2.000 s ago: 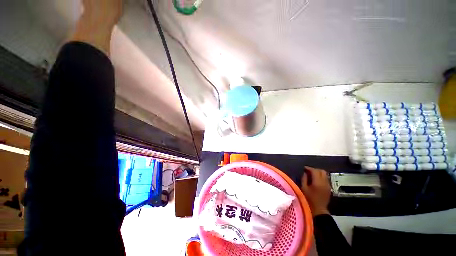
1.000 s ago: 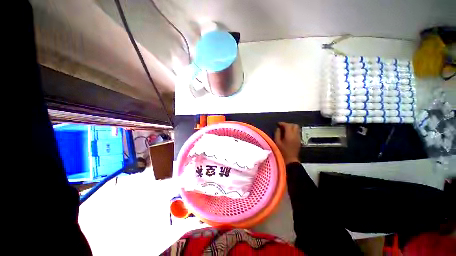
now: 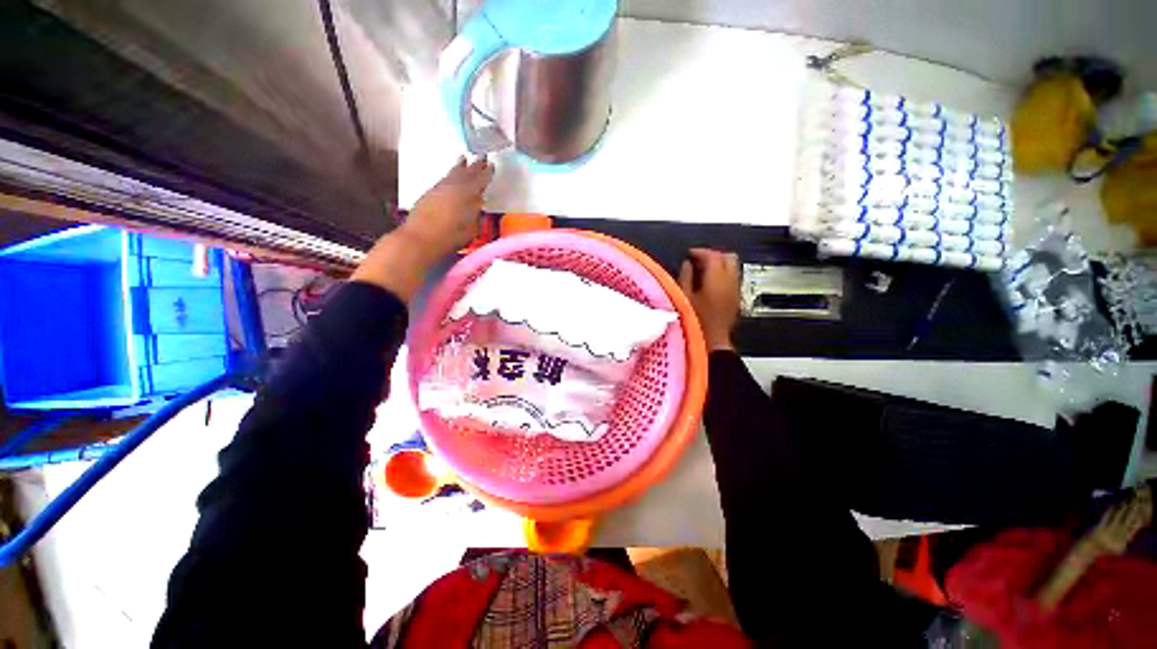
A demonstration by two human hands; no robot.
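Note:
The steel kettle [image 3: 561,108] stands upright at the back left of the white bench, its light-blue lid [image 3: 548,19] shut and its handle [image 3: 470,79] towards the left. My left hand [image 3: 447,216] reaches up to the foot of the handle; the fingertips are at the switch area, and whether they touch is unclear. A pink basket [image 3: 653,418] sits in an orange basin [image 3: 695,368] below the kettle and holds a white printed packet [image 3: 539,361]. My right hand [image 3: 717,289] rests on the black mat [image 3: 761,241] beside the basin's right rim, seemingly empty.
White rolls with blue bands [image 3: 907,184] lie right of the kettle. A metal plate [image 3: 793,292] is right of my right hand. An orange cup [image 3: 412,473] is lower left, blue crates [image 3: 178,317] far left. Another person's dark sleeve [image 3: 901,450] reaches in from the right.
My left arm has come down from the wall at upper left to the kettle's handle. My right hand remains by the basin. The view has shifted, so the kettle appears higher and larger.

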